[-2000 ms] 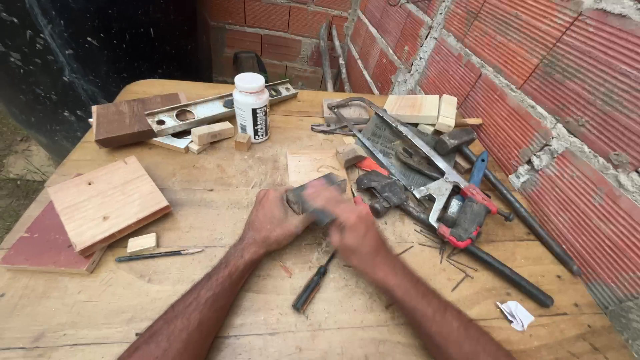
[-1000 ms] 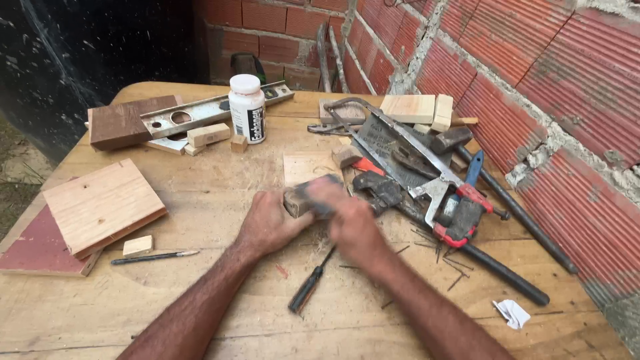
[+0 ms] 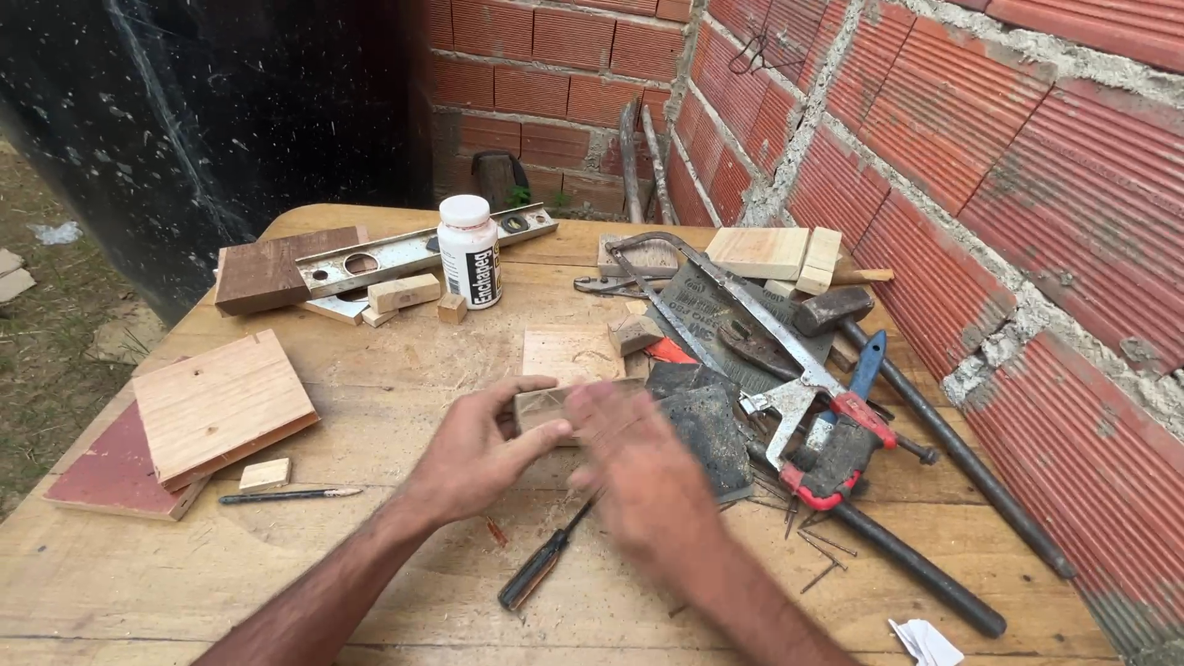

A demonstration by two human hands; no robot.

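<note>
My left hand (image 3: 481,453) grips a small wooden block (image 3: 548,407) by its left end, near the middle of the table. My right hand (image 3: 638,453), blurred by motion, lies over the block's right part with its fingertips on the top face; nothing is seen held in it. Dark sandpaper sheets (image 3: 703,430) lie just right of the right hand. Behind the block is a flat square piece of light wood (image 3: 569,353). A screwdriver (image 3: 536,566) rests on the table below the hands, its tip partly hidden by the right hand.
Right: a hacksaw (image 3: 791,370), hammers (image 3: 837,314), pliers, a blue-handled tool (image 3: 865,365) and nails. Left: square boards (image 3: 227,402), a pencil-like tool (image 3: 291,496). Behind: a white bottle (image 3: 468,254), a level (image 3: 398,254), wood blocks. A brick wall (image 3: 1017,185) bounds the right side.
The right hand held a dark sheet over the block in the earlier frames. Now dark sandpaper lies to the right of the hands, and the block's top shows more plainly.
</note>
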